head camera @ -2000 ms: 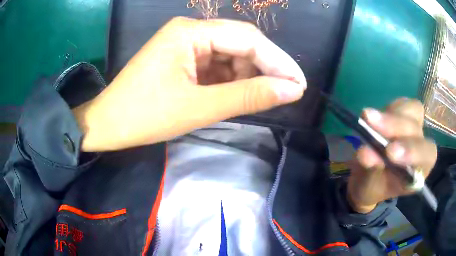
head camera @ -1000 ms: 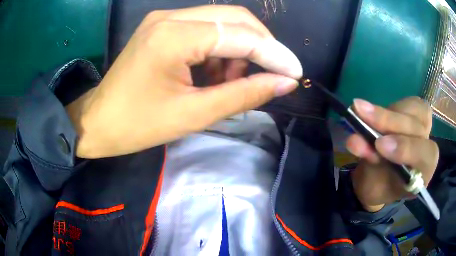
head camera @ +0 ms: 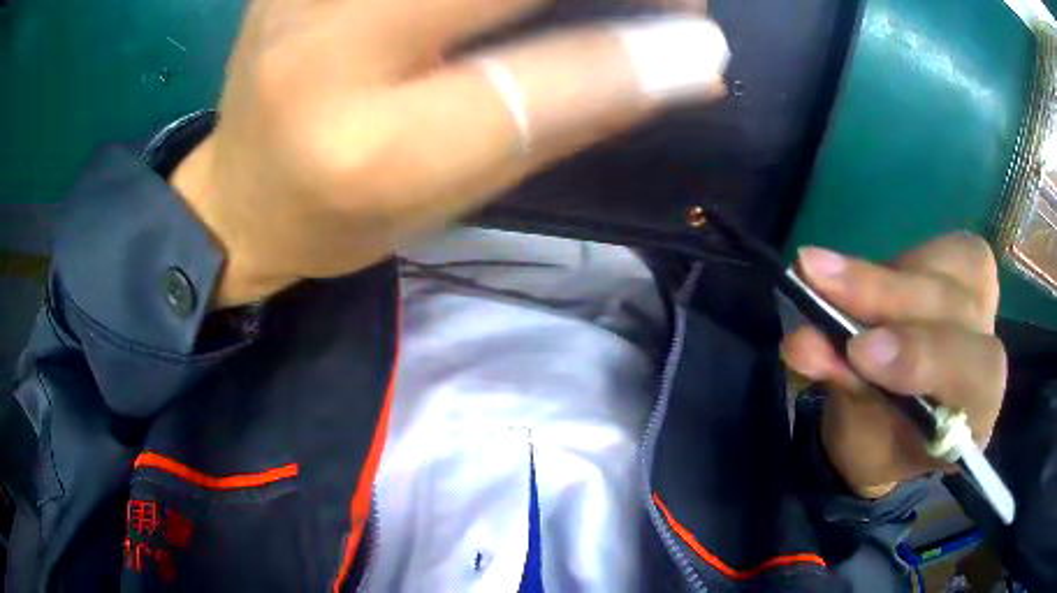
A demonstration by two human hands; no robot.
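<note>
My right hand (head camera: 910, 359) holds the tweezers (head camera: 852, 336), slim and dark-tipped with silver handle ends and a pale band. A tiny copper coil (head camera: 695, 217) is at the tweezer tips, over the near part of the black work tray (head camera: 771, 127). My left hand (head camera: 394, 139) is blurred, above the tray and away from the coil, with a white covering on one finger and a narrow pale band lower down. Its upper part is cut off by the top edge, and its fingertips are too blurred to show whether they hold anything.
Another small ring (head camera: 737, 88) lies on the tray at the right. A thin wire piece (head camera: 166, 77) lies on the green surface (head camera: 927, 104) at the left. Clear ridged plastic trays (head camera: 1032, 197) with copper-coloured contents stand at the right edge. My dark jacket fills the lower view.
My left hand has moved up, away from the coil, which was at its fingertips a second ago. The coil stays at the tweezer tips, slightly lower and further left. The wire pile has left the view.
</note>
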